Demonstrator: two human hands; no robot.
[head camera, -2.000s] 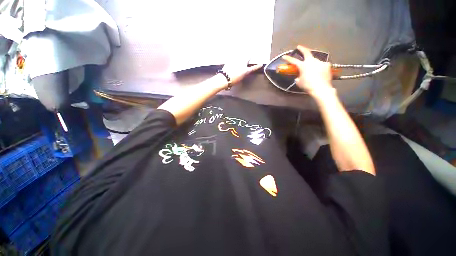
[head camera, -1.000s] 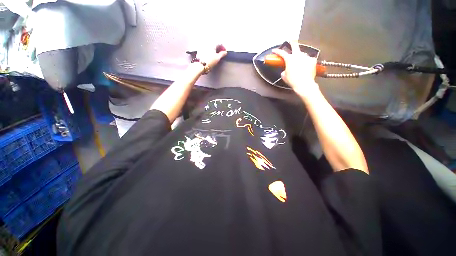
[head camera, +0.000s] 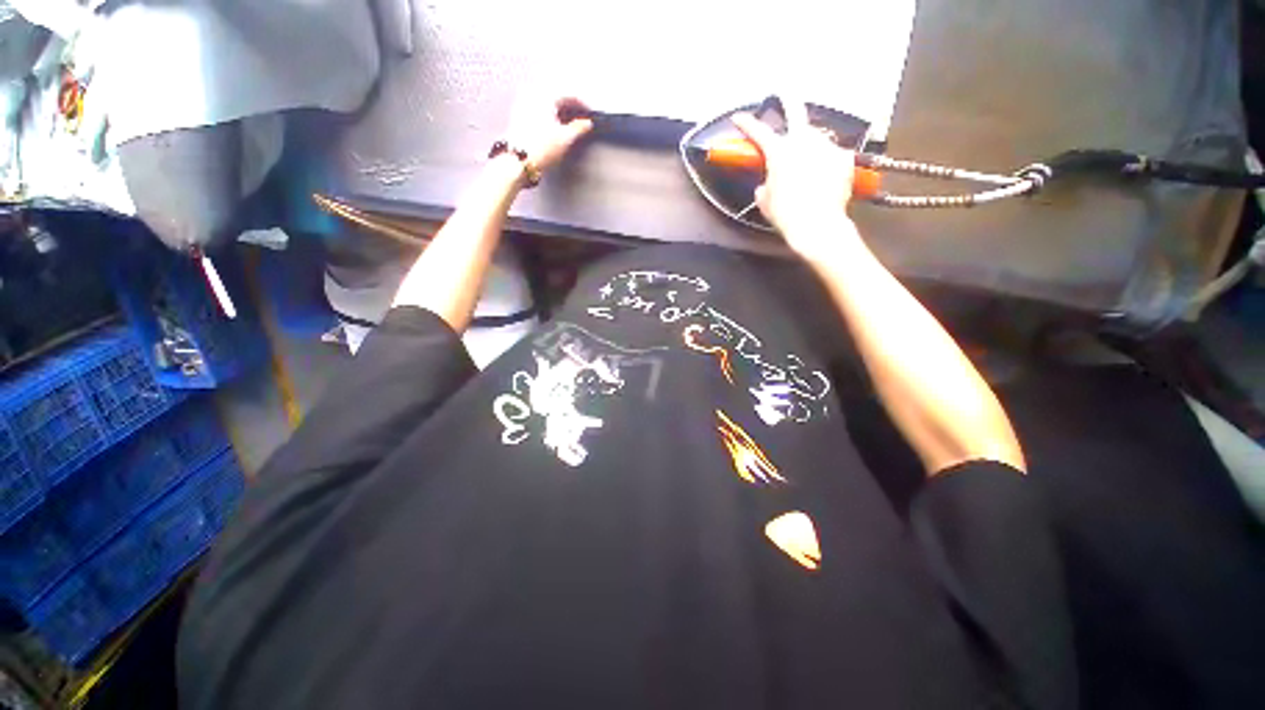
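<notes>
A pale garment panel (head camera: 694, 56), very bright, lies on the grey ironing table (head camera: 1068, 139). A narrow dark folded edge (head camera: 635, 126) runs along its near side. My left hand (head camera: 551, 135) is at the left end of this dark edge, with its fingertips on it; whether it pinches the cloth is hard to tell. My right hand (head camera: 802, 174) is shut on the orange handle of the steam iron (head camera: 715, 183). The iron's pointed front faces left and lies over the right part of the dark edge, hiding the cloth under it.
The iron's pale braided hose (head camera: 957, 183) runs right into a black cable. A rounded grey padded form (head camera: 194, 180) and hanging pale cloth (head camera: 264, 56) are at upper left. Blue plastic crates (head camera: 111, 472) stand at lower left. The table's near edge runs in front of my body.
The iron in my right hand has moved left along the dark edge. My left hand has moved left too, from near the iron to the edge's left end. The whole view has shifted.
</notes>
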